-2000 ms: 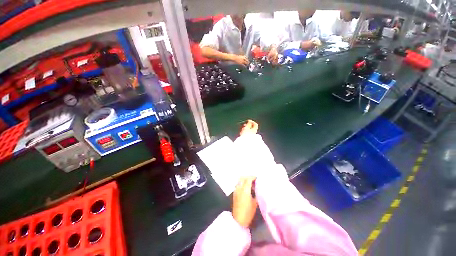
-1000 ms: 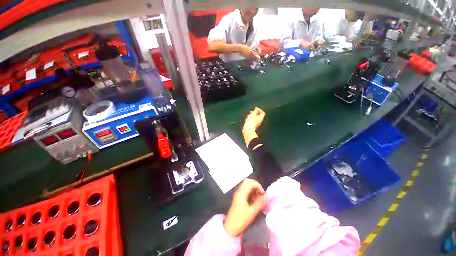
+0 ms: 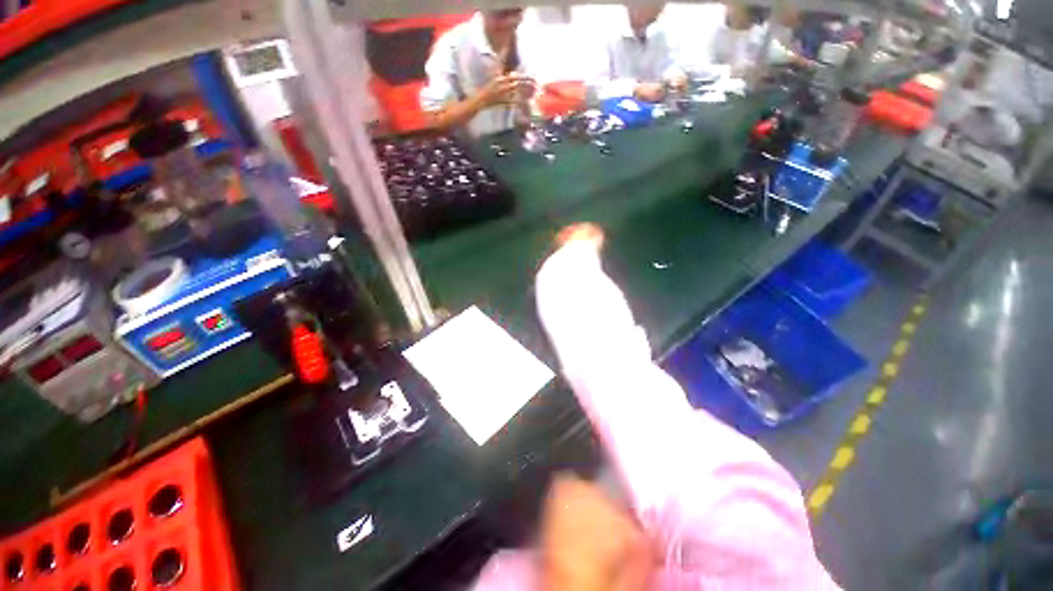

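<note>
My right arm in its pink sleeve reaches forward over the green bench. My right hand (image 3: 581, 236) shows small at the sleeve's end, partly covered by the cuff; its fingers are unclear. My left hand (image 3: 591, 538) is blurred at the bottom, beside the right sleeve; whether it holds cloth cannot be told. A white paper sheet (image 3: 478, 372) lies left of the right sleeve. The black fixture has a red handle (image 3: 308, 352) and a silver plate (image 3: 380, 416). Neither hand touches them.
Orange-red tray (image 3: 210, 508) with round parts lies lower left, a small label (image 3: 356, 531) beside it. Blue control box (image 3: 208, 319), power supply (image 3: 79, 367) and metal post (image 3: 367, 196) stand behind. Blue bin (image 3: 797, 367) is at right; people sit across the bench.
The view has shifted, so the bench things sit further left. The right sleeve, drawn back from the forearm a second ago, covers it down to the hand. My left hand has moved lower and blurs.
</note>
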